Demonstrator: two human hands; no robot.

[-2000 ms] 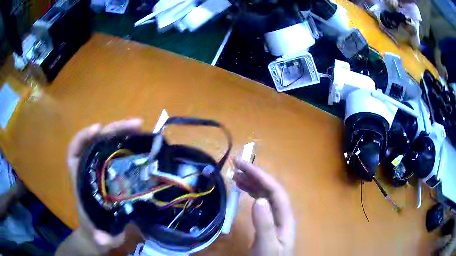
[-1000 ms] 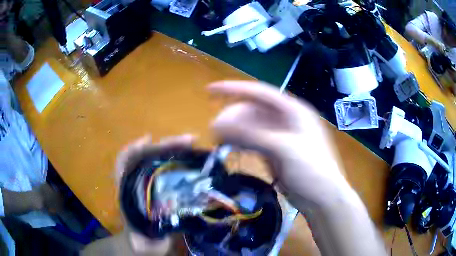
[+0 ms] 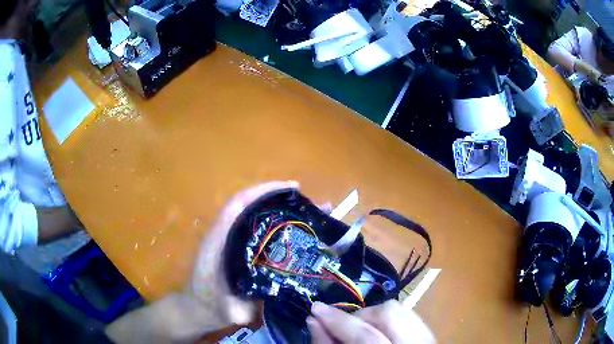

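Note:
The black camera head shell [image 3: 232,250] is tilted open toward me, with a grey-green circuit board [image 3: 294,250] and red, yellow and black wires [image 3: 330,272] inside. My left hand [image 3: 219,248] wraps around the shell's left and top side and holds it. The black base housing [image 3: 380,265] sits beside the shell, partly hidden by my right hand. A dark flat ribbon cable [image 3: 421,235] loops out to the right, its grey part running into the shell. My right hand [image 3: 370,326] has its fingertips pinched at the wires by the shell's lower edge; its lower part is cut off.
White bracket arms [image 3: 423,287] show beside the housing. Part-built cameras [image 3: 545,248] lie at the right, and a white square junction box [image 3: 481,158] behind. A black-sided carton [image 3: 168,64] and white paper [image 3: 69,109] are at the back left. People sit at the left and far right.
My right hand has come down from above the housing to the wires at its lower edge. The shell has moved right, and the ribbon loop shows again. The person at the left has shifted.

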